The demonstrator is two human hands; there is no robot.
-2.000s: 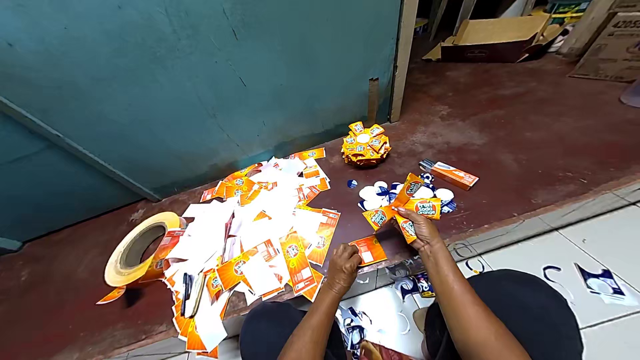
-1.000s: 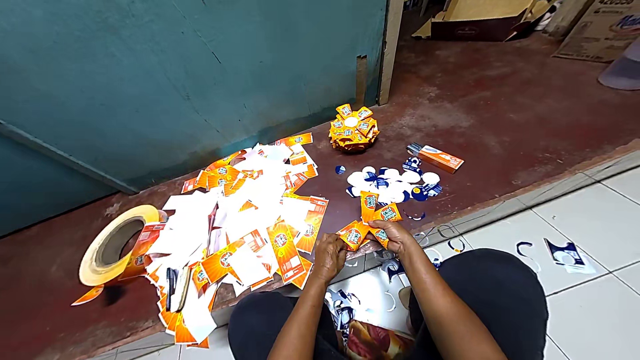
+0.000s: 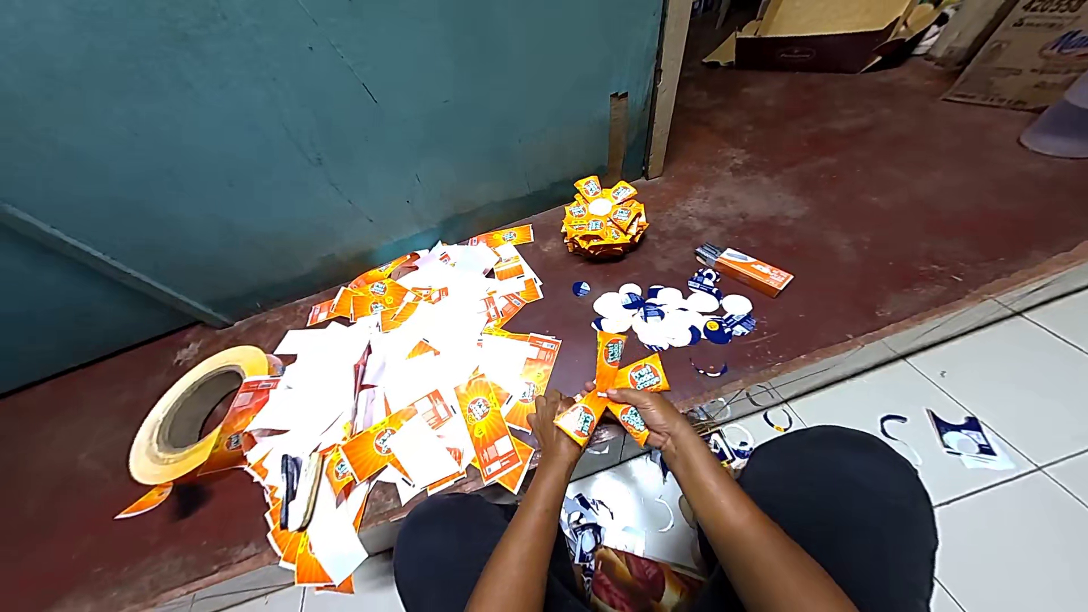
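Note:
Between my hands is a star-like cluster of folded orange paper packets (image 3: 609, 374), its several arms spread outward. My right hand (image 3: 650, 416) grips it by the lower right side. My left hand (image 3: 557, 423) is at its left arm, with the fingertips partly hidden. Left of my hands lies a wide pile of white and orange printed paper pieces (image 3: 425, 340). A stack of finished orange flower-like paper clusters (image 3: 603, 223) stands beyond. Round white and blue paper discs (image 3: 680, 314) are scattered just past the held cluster.
A roll of printed packaging strip (image 3: 161, 425) lies at far left. Near it, a dark-handled tool (image 3: 297, 493) rests on the papers. An orange pen box (image 3: 755, 270) is behind the discs. Paper offcuts (image 3: 965, 438) lie on the white tiles below the red ledge. Cardboard boxes (image 3: 820, 42) stand at the back.
Two seconds ago my left hand was at a separate orange piece on the ledge; now it is at the cluster beside my right hand. The cluster's arms are spread more evenly.

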